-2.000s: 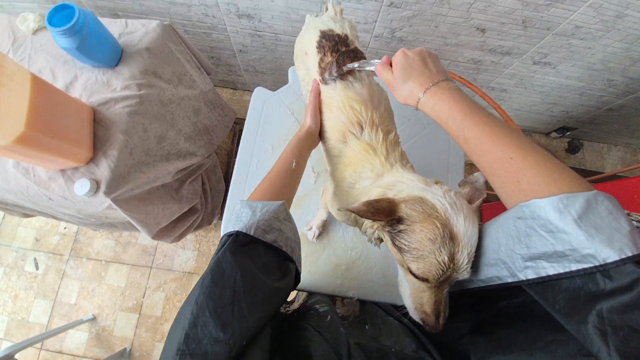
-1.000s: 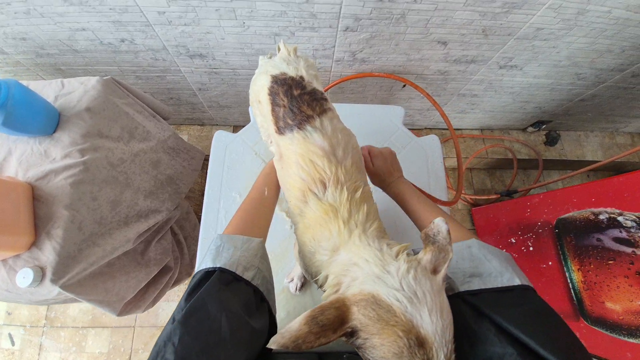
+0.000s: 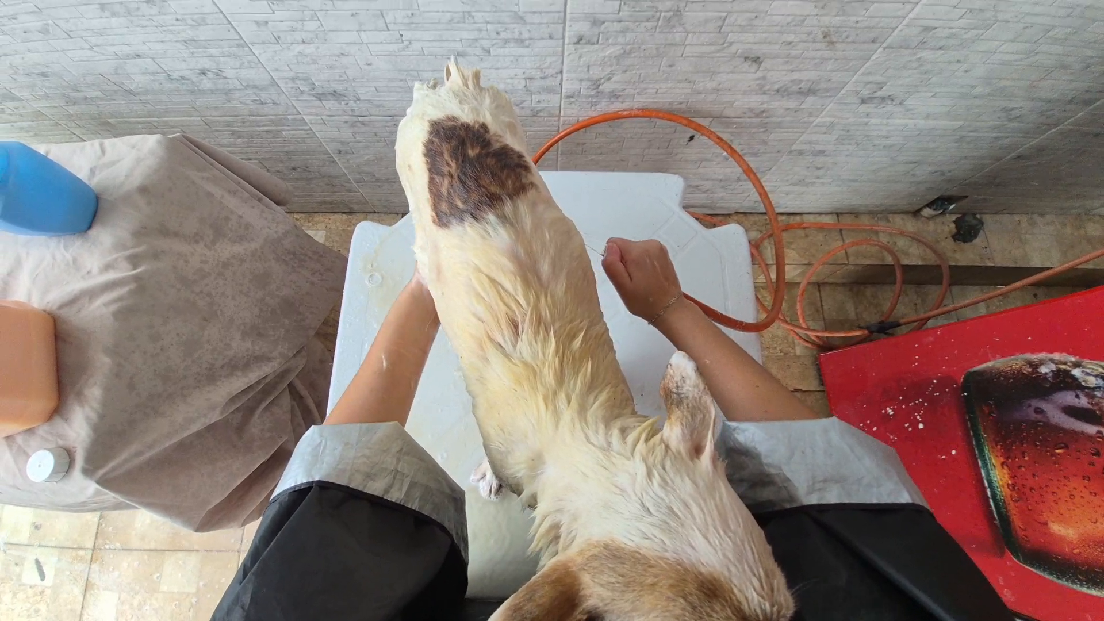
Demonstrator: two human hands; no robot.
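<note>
A wet cream-coloured dog (image 3: 526, 302) with a dark brown patch near its rump stands on a white plastic table (image 3: 724, 250), its head toward me. My left hand (image 3: 423, 297) reaches against the dog's left-hand flank in view; its fingers are hidden behind the body. To the right of the dog, my right hand (image 3: 640, 274) is curled into a fist over the table, apart from the fur. Whether it holds anything cannot be told. An orange hose (image 3: 772, 216) loops behind and beside that hand; its near end is hidden.
A cloth-covered stand (image 3: 198, 345) at left bears a blue bottle (image 3: 43, 194), an orange container (image 3: 26, 366) and a white cap (image 3: 47, 465). More hose coils lie on the tiled floor near a red panel (image 3: 897, 405). A grey tiled wall (image 3: 483, 34) rises behind.
My right hand has come down from the dog's rump, where it held a clear water-spouting nozzle, to beside its body. The dog's head has shifted nearer me. The view has moved.
</note>
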